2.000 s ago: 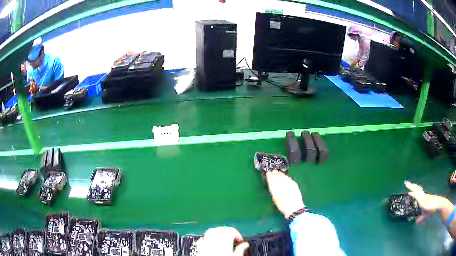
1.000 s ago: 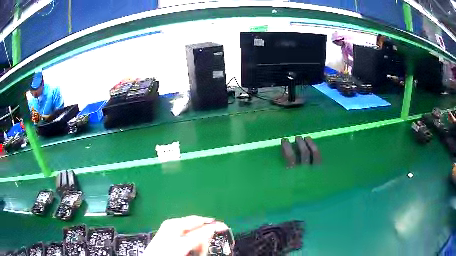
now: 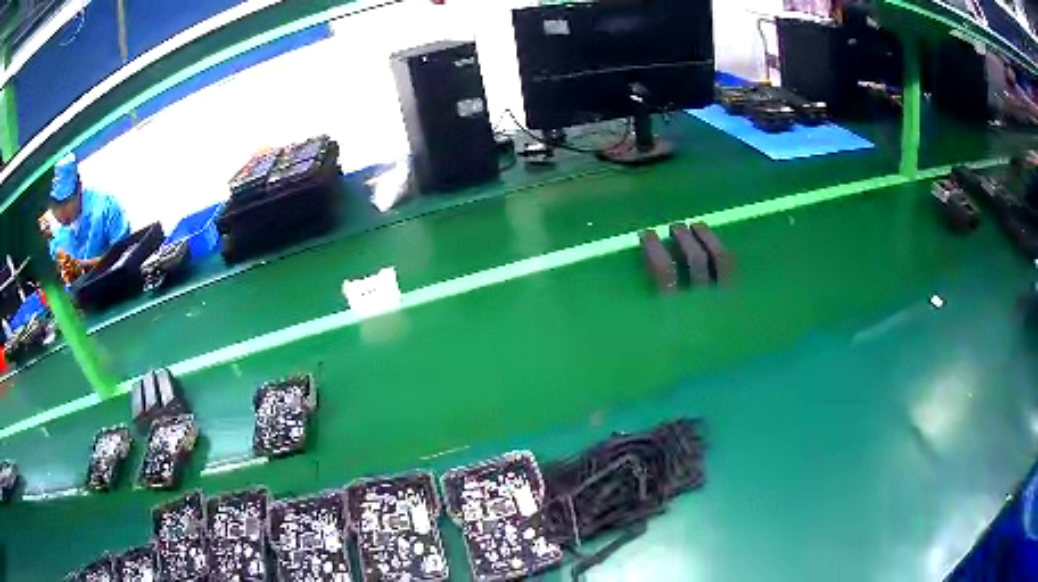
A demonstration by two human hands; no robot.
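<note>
No hand of mine shows in the head view. Nearest in front, several black housings with speckled circuit boards stand in a row at the lower left. The rightmost housing touches a tangled heap of thin black gaskets at the bottom centre. One gasket strand hangs out at the heap's lower edge. Another housing lies apart behind the row, with smaller ones to its left.
Dark narrow blocks and a white block lie by the light-green strip. A computer tower and monitor stand behind. A person sits at far left. Dark units lie at far right.
My hand and the unit in it have left the picture. A housing now stands at the row's right end. The neighbour's hands and the two housings by them are gone. The view has tilted.
</note>
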